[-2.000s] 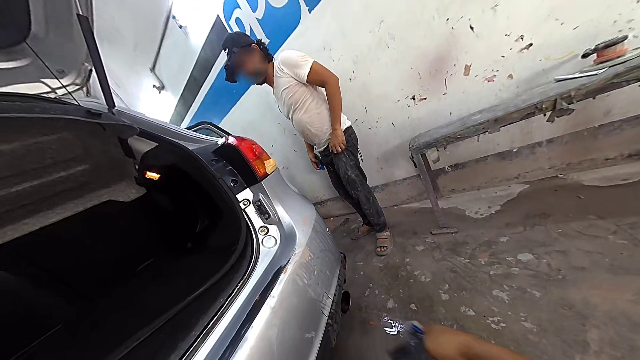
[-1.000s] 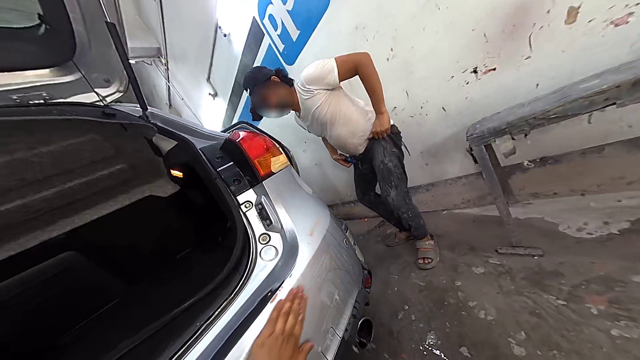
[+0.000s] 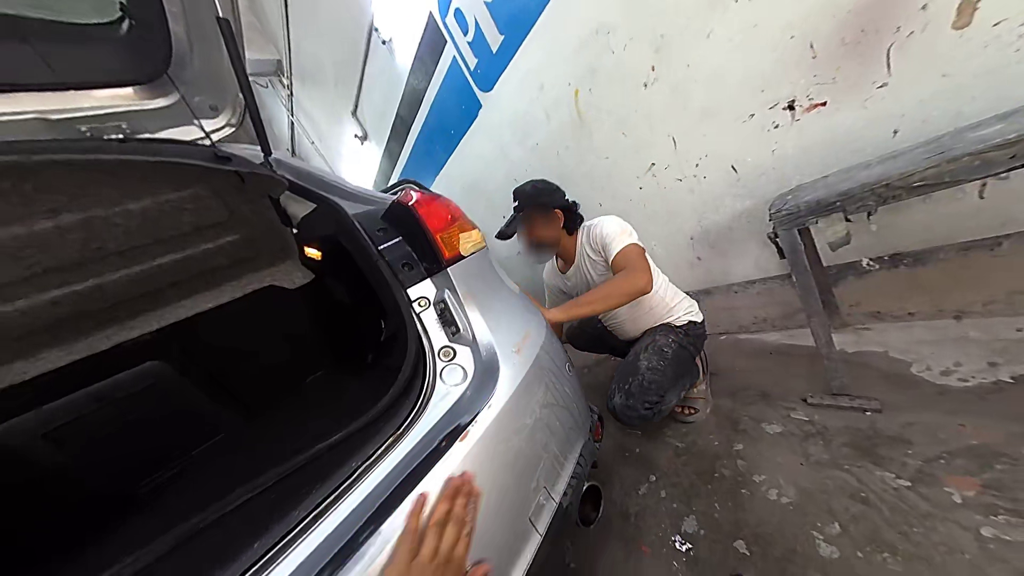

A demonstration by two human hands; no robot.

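Note:
My left hand (image 3: 438, 532) is at the bottom centre, fingers extended and close together, holding nothing. It lies on or just over the silver rear bumper (image 3: 512, 400) of a car; the contact itself is hard to tell. Above it is the red and amber tail light (image 3: 442, 227), with a beige patch at its lower corner. The open boot (image 3: 200, 416) fills the left side, under the raised tailgate (image 3: 204, 72). My right hand is out of view.
A person (image 3: 624, 304) in a white shirt and dark cap squats beyond the bumper corner, hands at the car's side. An exhaust tip (image 3: 590, 505) juts out below the bumper. A worn wooden bench (image 3: 888, 172) stands by the stained wall at right.
The other person has gone from standing to squatting by the car. My right forearm, at the bottom two seconds ago, has left view; my left hand has come in over the bumper.

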